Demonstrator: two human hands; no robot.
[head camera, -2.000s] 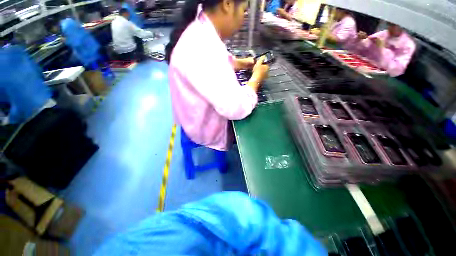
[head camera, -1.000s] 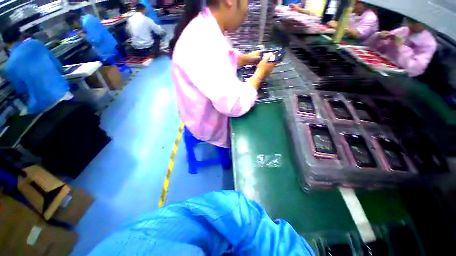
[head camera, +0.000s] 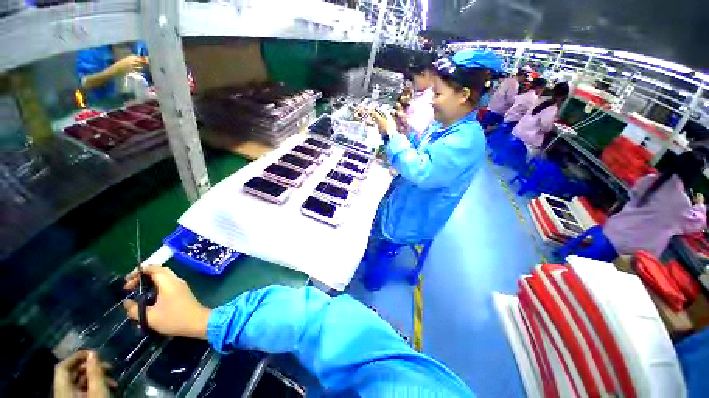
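Note:
My right hand (head camera: 172, 305) is at the lower left, its fingers through the black handles of the scissors (head camera: 144, 294); the thin blades point up. My left hand (head camera: 84, 376) is cut off by the bottom edge, fingers bent; whether it holds anything cannot be told. Beneath and beside both hands is a clear plastic tray (head camera: 208, 370) with dark flat screen units (head camera: 177, 362) in its pockets, partly blurred. A blue parts bin (head camera: 204, 250) with small dark and silver bits stands just beyond my right hand.
A white foam sheet (head camera: 311, 237) carries two rows of pink-rimmed framed handsets (head camera: 266, 189). A white post (head camera: 175, 101) rises beside it. Stacked trays (head camera: 284, 113) stand behind. A person in a blue smock (head camera: 435, 167) sits at the foam's far side. Red and white stacks (head camera: 575, 326) stand at the right.
The view has swung from the left side of the bench to the right. My right hand with the scissors and part of my left hand now show; earlier only a blue sleeve did.

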